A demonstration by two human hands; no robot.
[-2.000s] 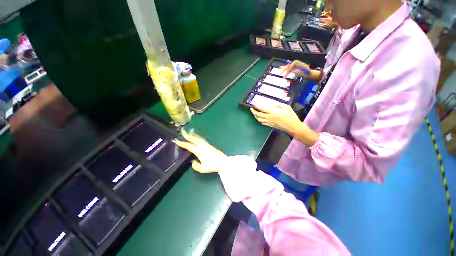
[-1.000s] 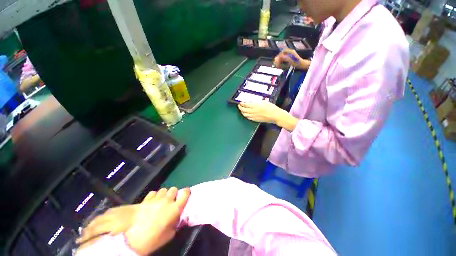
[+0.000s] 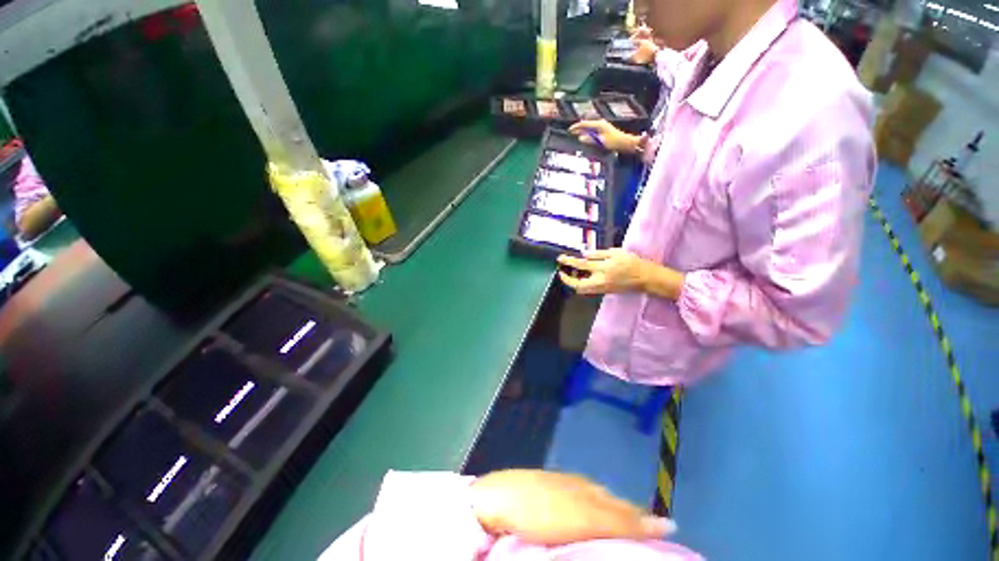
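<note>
A long black phone tray point(image 3: 362, 367) lies along the green bench at the left, its near end cut off by the picture's edge. Several dark smartphones point(image 3: 164, 471) sit side by side in its pockets, each with a short white line of text, apparently "WELCOME". My left hand point(image 3: 564, 504) is at the bottom centre, off the tray and slightly blurred. It lies across a pink sleeve, fingers stretched to the right, and no phone shows in it. Whether it grips the sleeve cannot be told. My right hand is not in view.
A post wrapped in yellow point(image 3: 318, 219) and a yellow bottle point(image 3: 370, 212) stand beyond my tray. A person in a pink smock point(image 3: 756, 186) stands at the right, by a tray of white-lit phones point(image 3: 564, 203). Another tray point(image 3: 570, 110) lies behind. Blue stool below.
My right hand has left the tray's far end and gone out of view. My left hand now shows at the bottom centre. The neighbour's near hand has moved off their tray's edge.
</note>
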